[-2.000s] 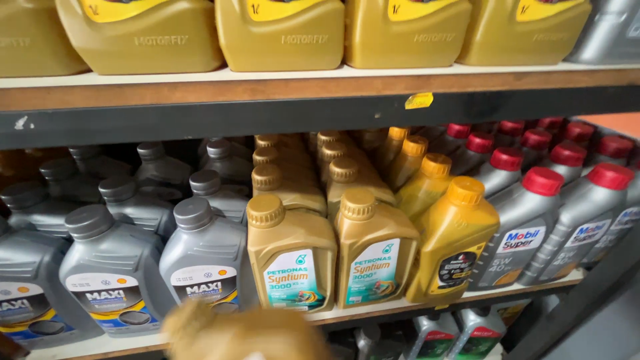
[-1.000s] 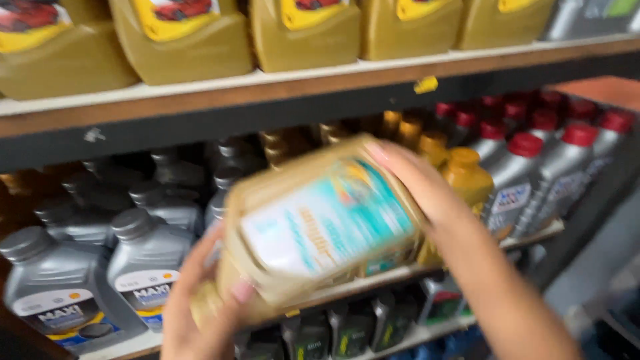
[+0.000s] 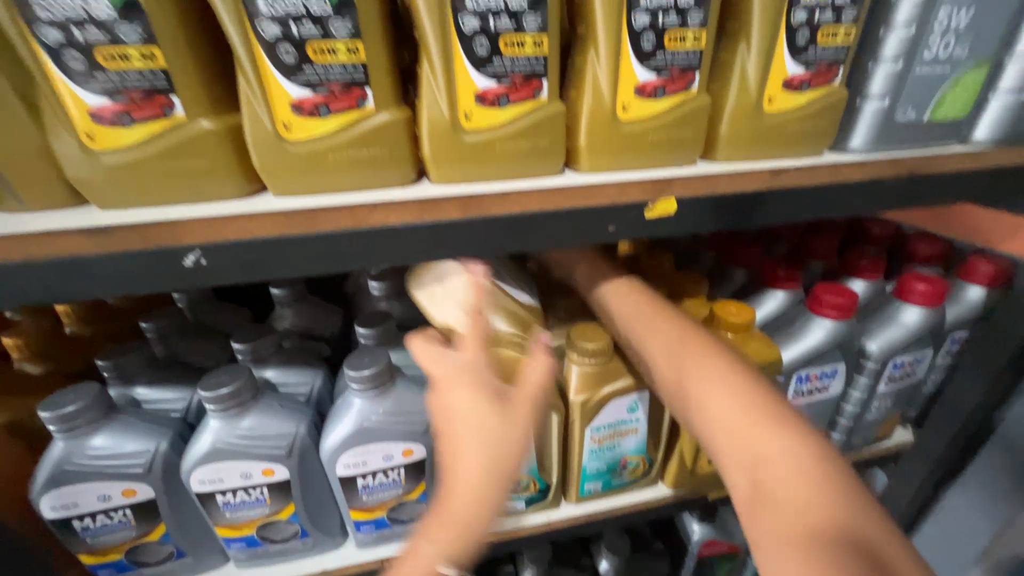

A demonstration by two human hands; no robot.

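A gold plastic motor oil bottle (image 3: 512, 308) lies tilted above the front gold Petronas bottles, just under the upper shelf, its pale base toward me. My left hand (image 3: 484, 376) is at that base with fingers spread around it, somewhat blurred. My right hand (image 3: 568, 268) reaches deep under the upper shelf, beside the tilted bottle; its fingers are hidden. Below my right forearm stands a gold Petronas Syntium bottle (image 3: 616, 436) with a white and teal label. Another front gold bottle (image 3: 540, 448) is partly covered by my left hand.
Grey Maxi oil bottles (image 3: 256, 480) fill the left of the lower shelf. Yellow-gold bottles (image 3: 732, 344) and grey Mobil bottles with red caps (image 3: 824, 368) stand right. The dark edge of the upper shelf (image 3: 400, 252) crosses close above my hands; gold bottles (image 3: 336, 160) stand on it.
The gold bottle was held between both hands in front of the shelf; it is now over the lower row, base toward me. My right hand has moved in under the upper shelf.
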